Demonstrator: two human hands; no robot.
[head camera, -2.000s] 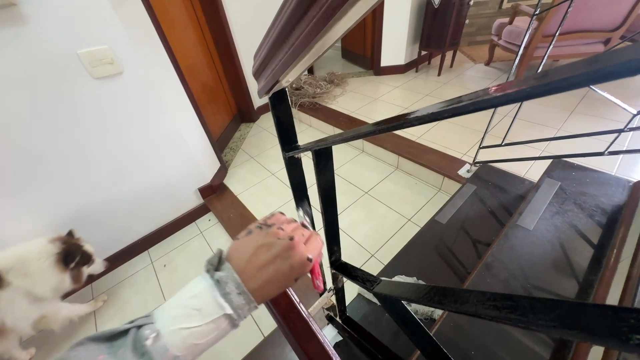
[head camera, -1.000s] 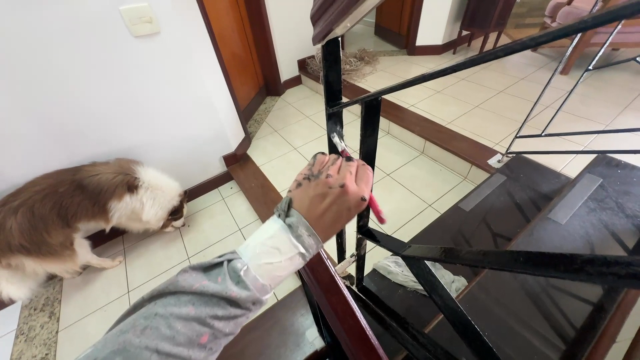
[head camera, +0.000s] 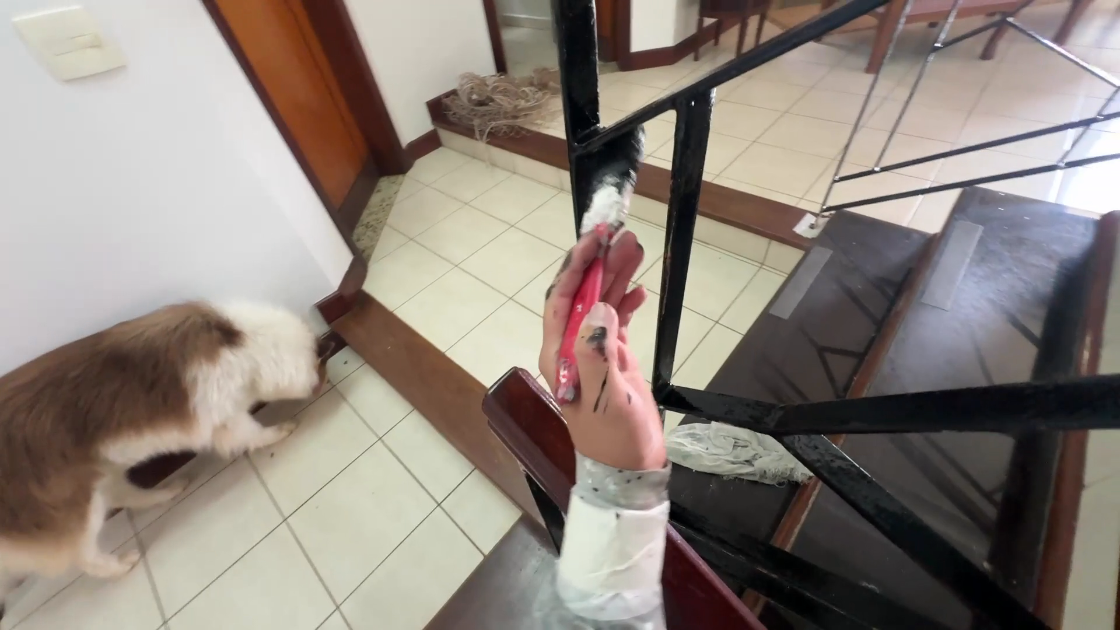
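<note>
My left hand (head camera: 604, 350), marked with dark paint, grips a paintbrush (head camera: 582, 319) by its pinkish-red handle. The brush points upward; its bristles look white low down and black at the tip. The bristle end overlaps the black metal railing post (head camera: 577, 79) just below where a sloping bar joins it; contact is hard to tell. A second black upright (head camera: 684, 227) is right of the hand. A grey sleeve with a whitish cuff (head camera: 612, 551) covers my wrist. Below the hand lies the end of a reddish-brown wooden handrail (head camera: 525, 411). My right hand is out of view.
A brown and white dog (head camera: 157, 376) stands head down at the left wall. Dark stair treads (head camera: 840, 297) with grey strips are at right, and a crumpled whitish cloth (head camera: 735, 451) lies below the railing. Tangled fibres (head camera: 499, 103) lie on the wood-edged floor step.
My left hand has turned from showing its back to showing its thumb side, and the brush bristles now point up along the post. The dog has come further into view since the first frame.
</note>
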